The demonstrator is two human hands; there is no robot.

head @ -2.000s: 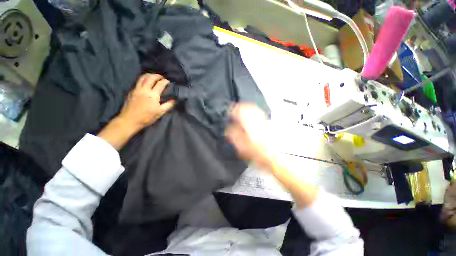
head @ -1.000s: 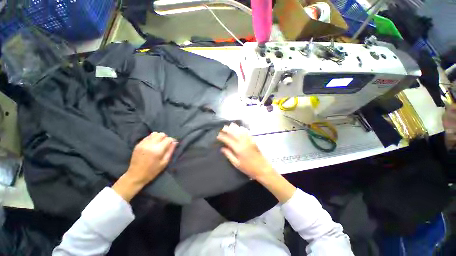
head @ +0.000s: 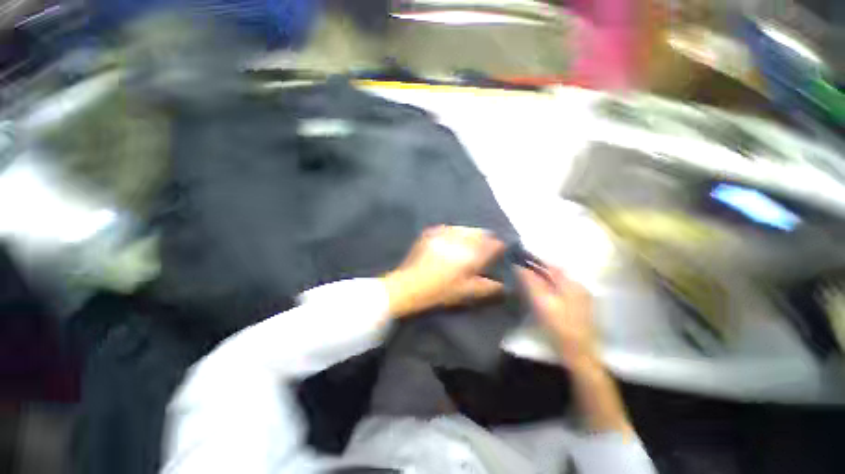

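Observation:
The dark grey garment (head: 371, 185) lies spread on the white table and hangs over its front edge. A small white label (head: 326, 128) shows on its upper part. My left hand (head: 449, 268) is closed on the garment near its right edge. My right hand (head: 559, 301) pinches the same edge just to the right, close to my left fingers. The white sewing machine (head: 649, 185), with a lit screen, stands to the right of both hands. The whole view is blurred, so the needle area and the exact fold in my fingers cannot be made out.
Blurred yellow-handled scissors (head: 697, 296) lie on the machine bed. A pink thread cone (head: 607, 42) stands behind the machine. A blue crate (head: 250, 14) is behind the table at the left. The table's front edge (head: 686, 375) runs below the machine.
Both hands have moved right and closer together, now at the garment's right edge. The view has shifted and blurred. The machine appears further right and lower than one second ago.

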